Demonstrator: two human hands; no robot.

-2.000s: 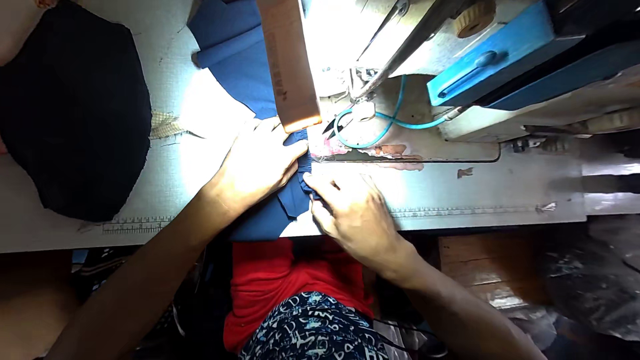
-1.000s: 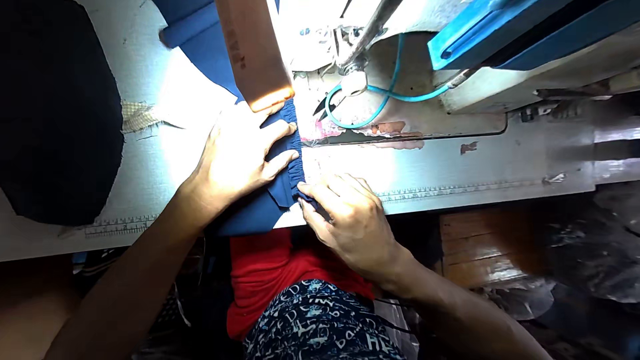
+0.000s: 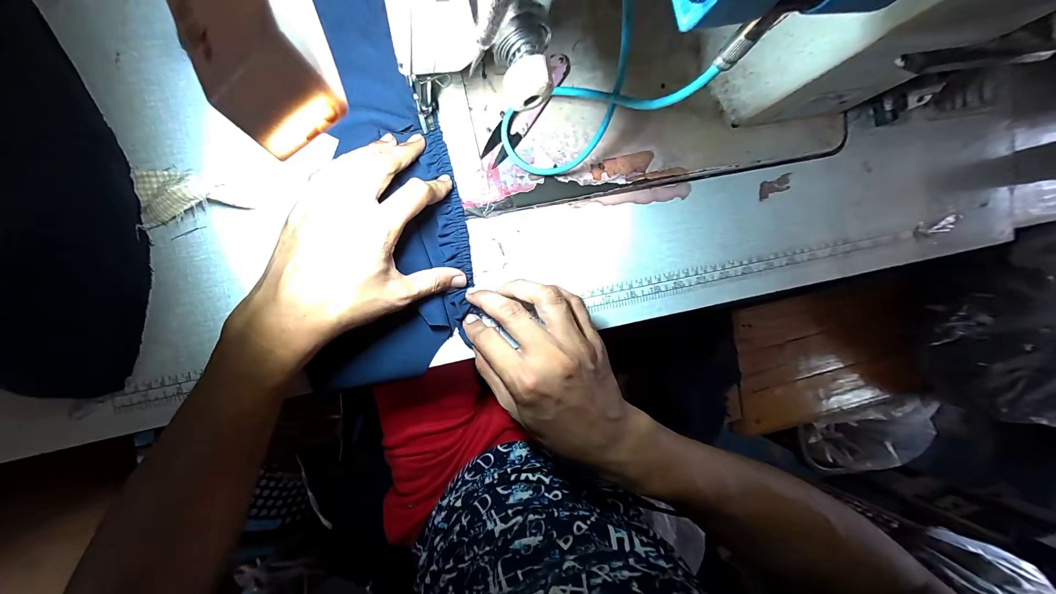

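Navy blue fabric (image 3: 371, 74) with a gathered, elastic-like edge (image 3: 450, 223) runs from the sewing machine's presser foot (image 3: 425, 103) down to the table's front edge. My left hand (image 3: 346, 239) lies on the fabric with fingers spread, its fingertips pressing on the gathers just below the foot. At the lower end of the gathered strip, my right hand (image 3: 549, 355) pinches the fabric edge between thumb and fingers. The two hands are close together, and the left thumb tip is near the right fingertips. The underside of the right hand's grip is hidden.
A dark cloth piece (image 3: 66, 231) and a checked scrap (image 3: 169, 196) lie at left. Thread snips (image 3: 528, 115) sit right of the foot under a turquoise air hose (image 3: 610, 103). A brown bar-like part (image 3: 256, 74) overhangs the fabric. A ruler strip (image 3: 701, 271) follows the table's front edge.
The left hand's fingers have spread apart along the gathered edge. The right hand stays at the lower end of the strip. The view has shifted closer to the table.
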